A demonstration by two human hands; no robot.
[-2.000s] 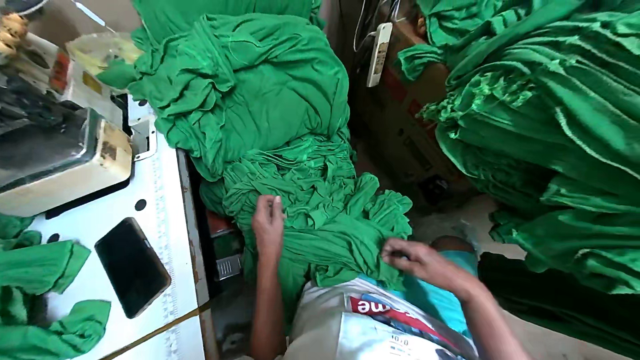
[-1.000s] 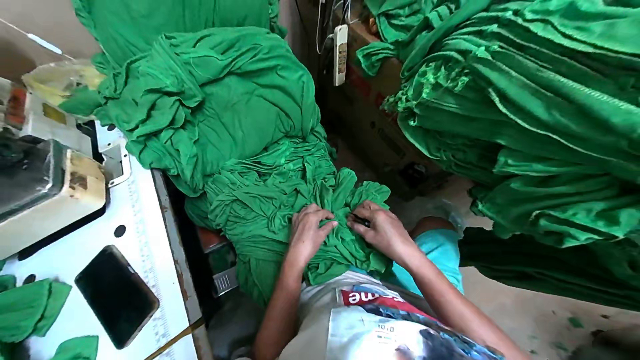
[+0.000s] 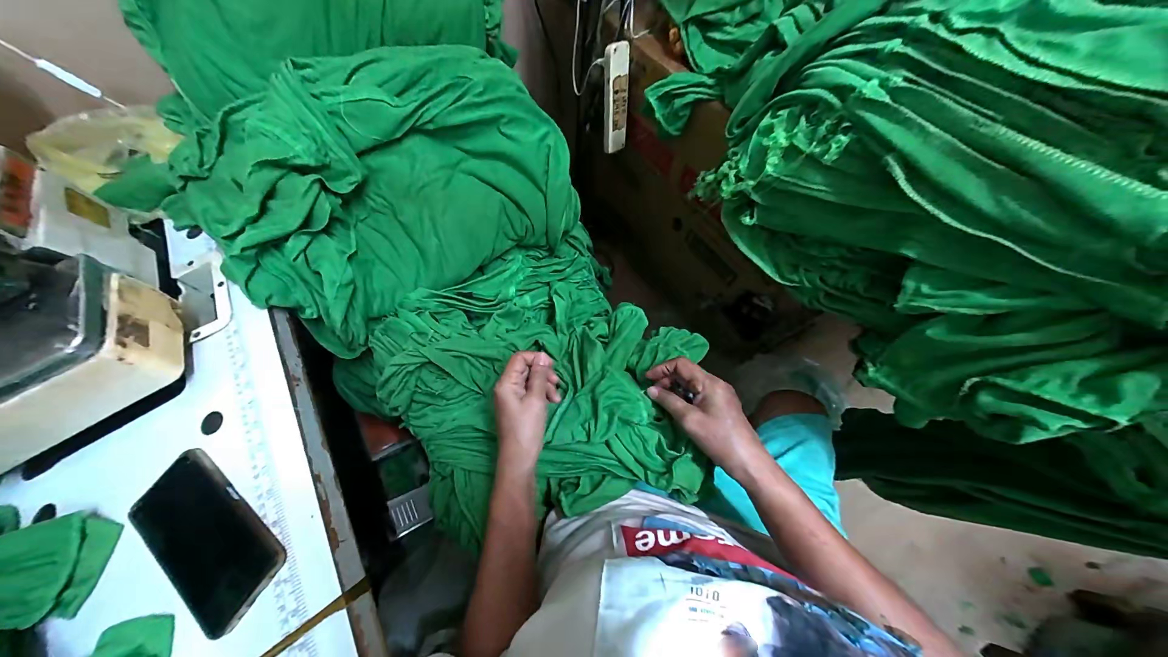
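Gathered green fabric (image 3: 584, 392) lies bunched over my lap and joins a larger heap of green cloth (image 3: 429, 182) in front of me. My left hand (image 3: 526, 388) is over the middle of the bunched fabric with its fingers curled; whether it pinches any cloth cannot be told. My right hand (image 3: 692, 401) is at the right part of the same fabric, thumb and forefinger close together around a small dark thing (image 3: 683, 392), perhaps a thread snipper. The two hands are apart, with folds of cloth between them.
On the left, a white sewing table (image 3: 246, 411) bears a black smartphone (image 3: 208, 543), a sewing machine (image 3: 91, 347) and green fabric pieces (image 3: 55, 566). A large pile of green cloth (image 3: 985, 210) stands on the right, near a cardboard box (image 3: 675, 182). A white power strip (image 3: 617, 96) hangs beyond.
My hands came close together on the fabric one second ago and are now farther apart. The view has shifted somewhat.
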